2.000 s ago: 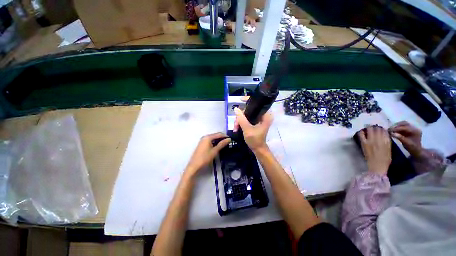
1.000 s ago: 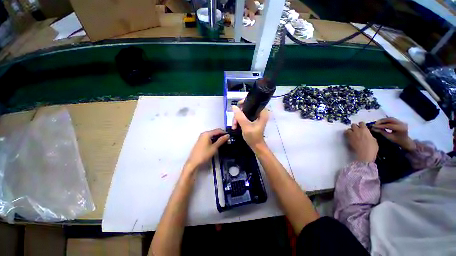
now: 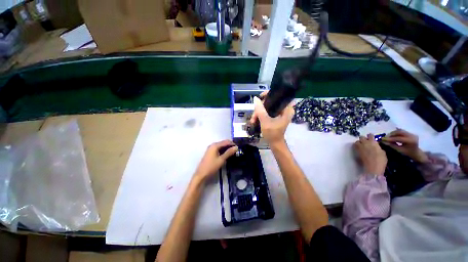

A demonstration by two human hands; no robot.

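A black open housing [image 3: 245,187] with a pale round spot lies lengthwise on the white sheet [image 3: 159,174]. My left hand [image 3: 216,157] is at its top left end, fingertips at a small part there; I cannot tell if they grip it. My right hand [image 3: 272,120] is closed around the thick black electric screwdriver [image 3: 285,89], tilted, its lower end in front of the blue-and-silver screw feeder [image 3: 240,113], above the housing's top end. The driver tip is not clearly visible.
A heap of small metal-and-black parts [image 3: 341,115] lies right of the feeder. A neighbour's hands [image 3: 373,153] work on a dark housing at right. A white post [image 3: 272,46] stands behind the feeder. A green belt [image 3: 179,82] carries a dark shape. A clear bag [image 3: 49,174] lies left.
My right hand and the screwdriver have lifted away from the housing's top end, up and right toward the feeder. My left hand stays at the housing. The dark shape on the belt has moved left.
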